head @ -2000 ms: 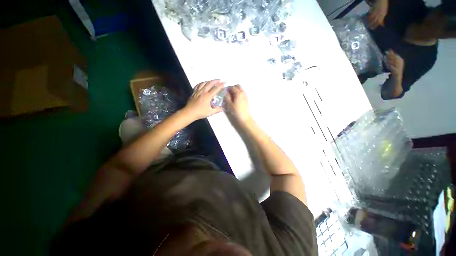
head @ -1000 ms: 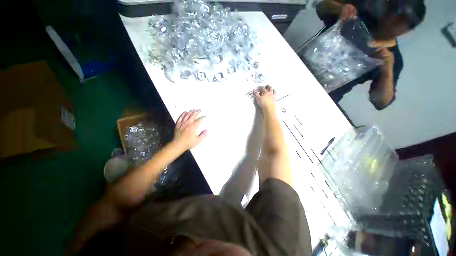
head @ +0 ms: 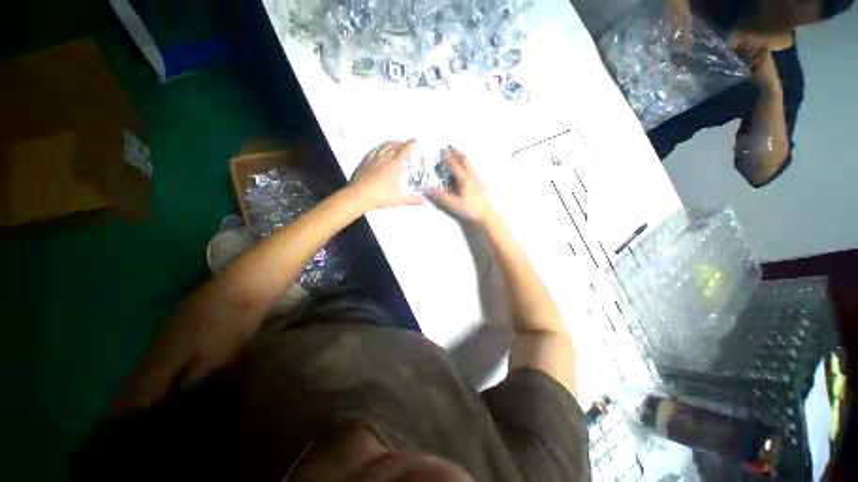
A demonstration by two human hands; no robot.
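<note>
Small clear plastic pieces (head: 425,176) lie between my two hands near the table's left edge. My left hand (head: 384,175) is on their left with fingers spread, and my right hand (head: 461,185) is on their right with fingers curved toward them. Whether either hand grips a piece is too blurred to tell. A heap of loose clear pieces (head: 414,38) covers the far end of the white tabletop (head: 442,268). A small open brown carton (head: 241,179) below the table's left edge holds shiny clear pieces, partly hidden by my left forearm.
A dark pen (head: 631,238) lies on the right side of the table. Clear trays (head: 701,273) stand right of it, with a dark bottle (head: 701,424) nearer me. Another person's arm (head: 767,122) and a clear bag (head: 659,71) are across the table. A large carton (head: 71,141) is on the floor.
My right hand has come back from the heap's near edge toward my left hand, and clear pieces now lie between them. The camera view has shifted. The other person's bag and arms have moved.
</note>
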